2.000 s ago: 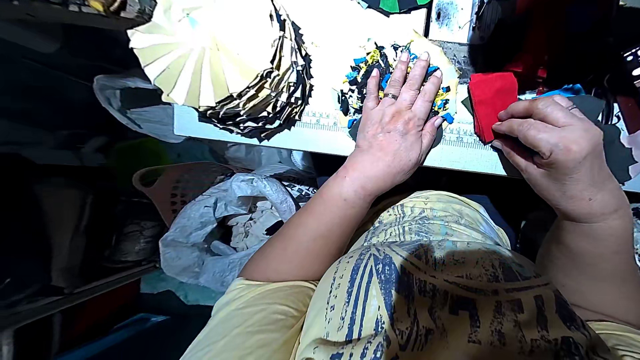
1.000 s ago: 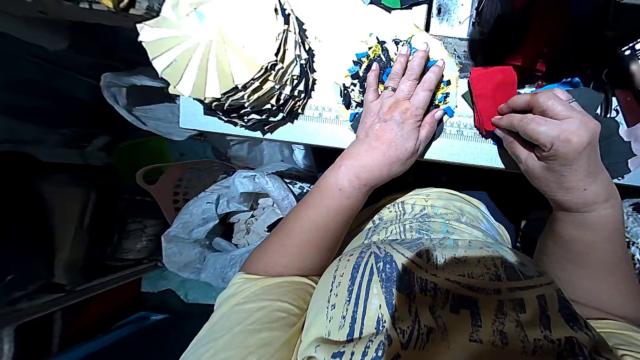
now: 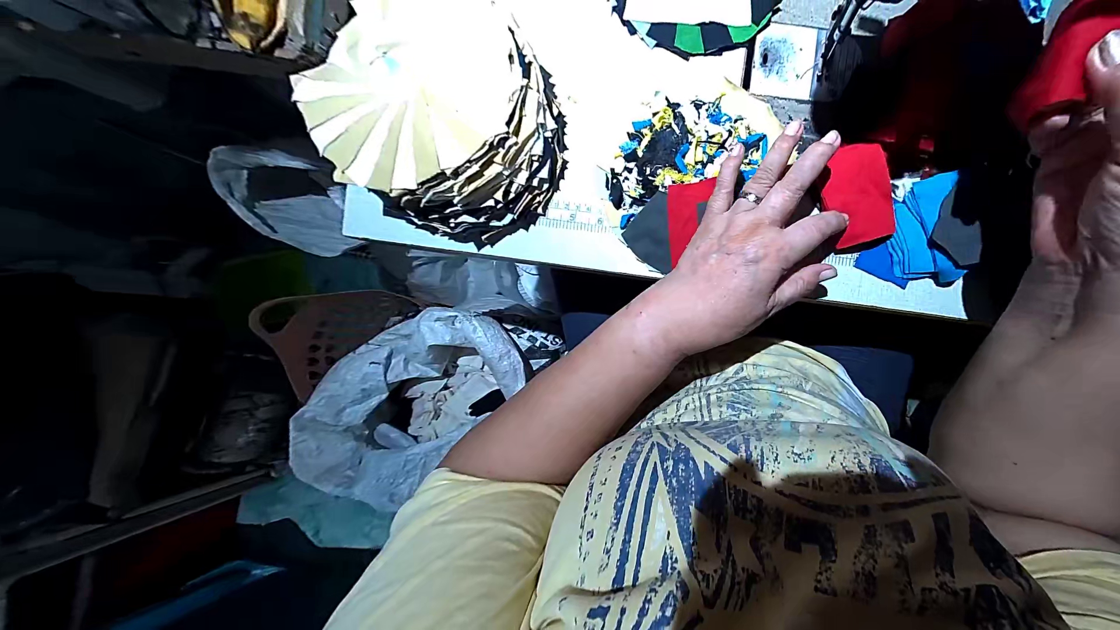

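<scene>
My left hand (image 3: 752, 232) lies palm down with its fingers apart, over red and dark grey fabric pieces at the table's front edge. Red cloth (image 3: 687, 214) shows left of it, beside a dark grey piece (image 3: 647, 234), and another red piece (image 3: 857, 197) shows at its right. Just beyond the fingers is a round heap of blue, yellow, black and white fabric scraps (image 3: 691, 140). At the upper right my right hand (image 3: 1081, 175), cut by the frame edge, grips red cloth (image 3: 1063, 70). Blue fabric pieces (image 3: 919, 229) lie between the hands.
A fanned stack of cream and black fabric pieces (image 3: 472, 166) lies at the left of the white table (image 3: 569, 241). Green and black pieces (image 3: 691, 37) lie at the back. Below left are a plastic sack with pale scraps (image 3: 402, 411) and a pink basket (image 3: 324, 332).
My right hand has moved up and right with red cloth in it. Red and grey pieces now show under my left hand, and blue pieces show more fully at the right.
</scene>
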